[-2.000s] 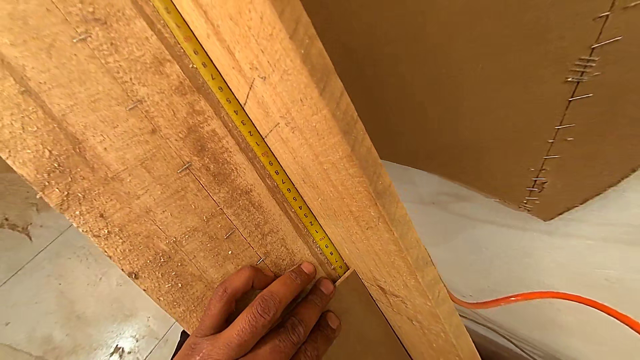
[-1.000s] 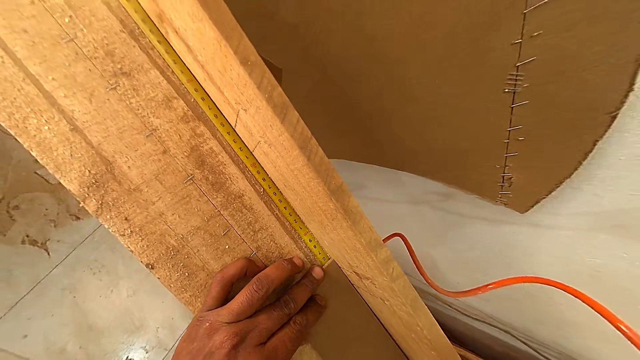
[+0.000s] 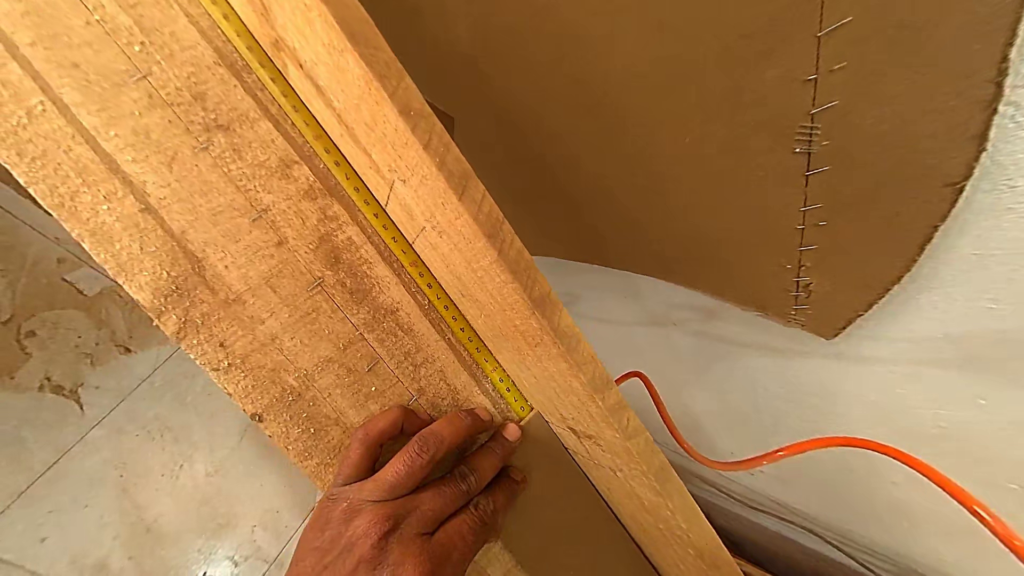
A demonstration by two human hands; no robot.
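My left hand [image 3: 424, 488] lies at the bottom centre, its fingertips bent down onto the end of a wooden panel [image 3: 240, 264] strewn with sawdust and set with several staples. A yellow tape measure blade [image 3: 384, 228] runs along the panel beside a long timber batten [image 3: 480, 256]. Its near end reaches the fingertips, at the edge of a smooth brown board [image 3: 568, 504]. Whether the fingers grip the blade or only press beside it cannot be told. Two short pencil marks cross the batten near the blade. My right hand is out of view.
A large brown fibreboard sheet [image 3: 680, 144] with a stapled seam stands at the upper right, before a pale wall [image 3: 944, 384]. An orange air hose [image 3: 800, 448] curves at the right. Stained floor tiles [image 3: 160, 448] show at the lower left.
My left hand stays at the near end of the tape blade, with its fingers in nearly the same place. The view has shifted slightly.
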